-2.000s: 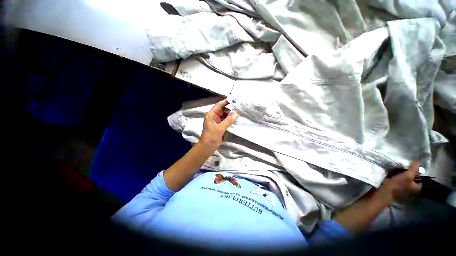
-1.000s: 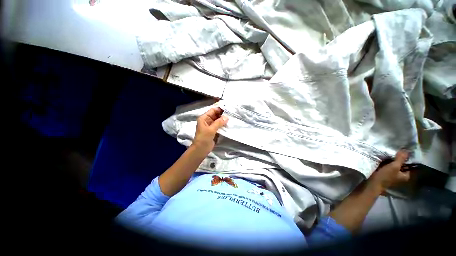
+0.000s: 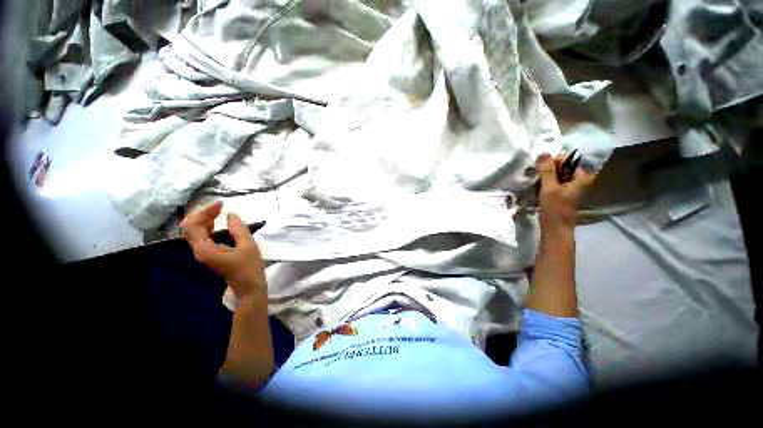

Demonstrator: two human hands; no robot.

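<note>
A pale grey-white garment (image 3: pixel 360 221) lies crumpled across the table and over my lap, with a stitched band running crosswise and a dark button (image 3: pixel 510 201) near its right end. My left hand (image 3: pixel 227 247) is at the band's left end, its fingers partly curled and apart. A small dark pointed shape shows beside its thumb; whether it is held is unclear. My right hand (image 3: pixel 559 188) is raised at the garment's right side, closed around dark thread snips (image 3: pixel 570 165) with the points up. Whether it also grips cloth is unclear.
More pale garments are heaped at the back left (image 3: pixel 92 50) and back right (image 3: pixel 711 58). The white tabletop (image 3: pixel 84 184) shows at left, its dark front edge below. A pale cloth-covered surface (image 3: pixel 669 284) is at right.
The view has swung right, bringing the right-hand surface into sight. My left hand has loosened from its pinch on the band's end. My right hand has risen, and the snips' points now show.
</note>
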